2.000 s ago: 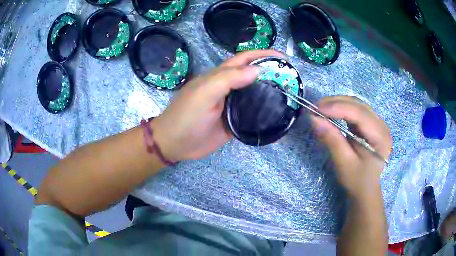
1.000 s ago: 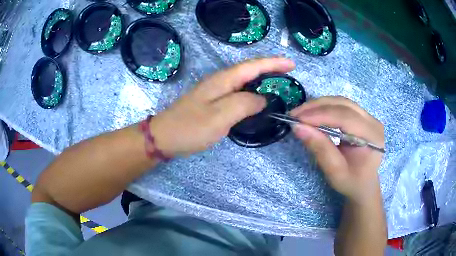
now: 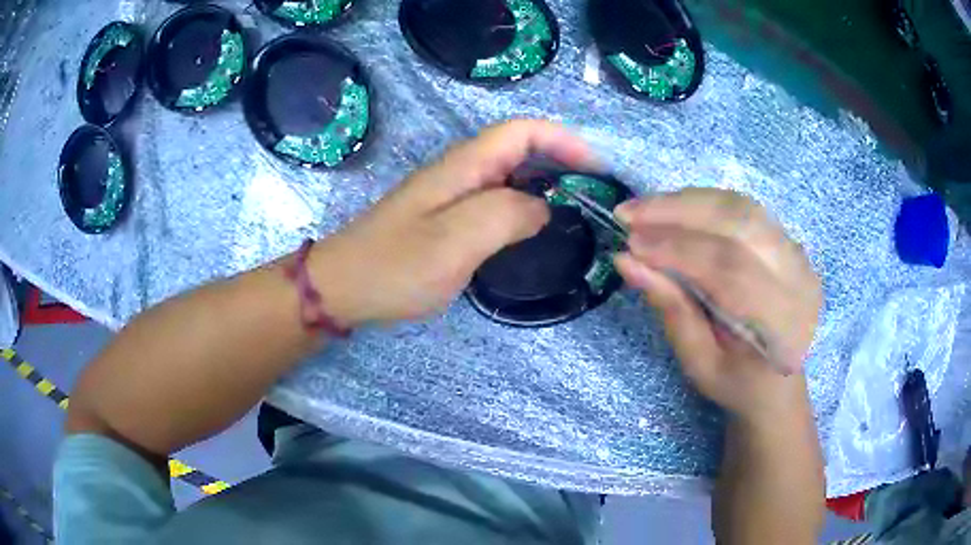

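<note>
A round black housing [image 3: 538, 271] is in front of me, tilted, with a green circuit board [image 3: 604, 266] along its upper and right side. My left hand [image 3: 426, 234] grips its upper left rim, with the thumb reaching over the inside. My right hand [image 3: 719, 282] holds silver tweezers [image 3: 591, 208] like a pen. Their tip is over the board's upper part, near my left thumb. Whether the tip touches the board cannot be told. My fingers hide part of the board and rim.
Several black housings with green boards [image 3: 309, 101] lie on the bubble wrap [image 3: 511, 415] at the upper left and top. A blue item [image 3: 921, 230] and a dark narrow object [image 3: 918, 417] are at the right. A green belt [image 3: 793, 48] runs at the upper right.
The held housing has tilted and moved slightly lower left. My left thumb has moved further over its inside. The tweezers' tip has moved up from the dark floor to the board's upper part.
</note>
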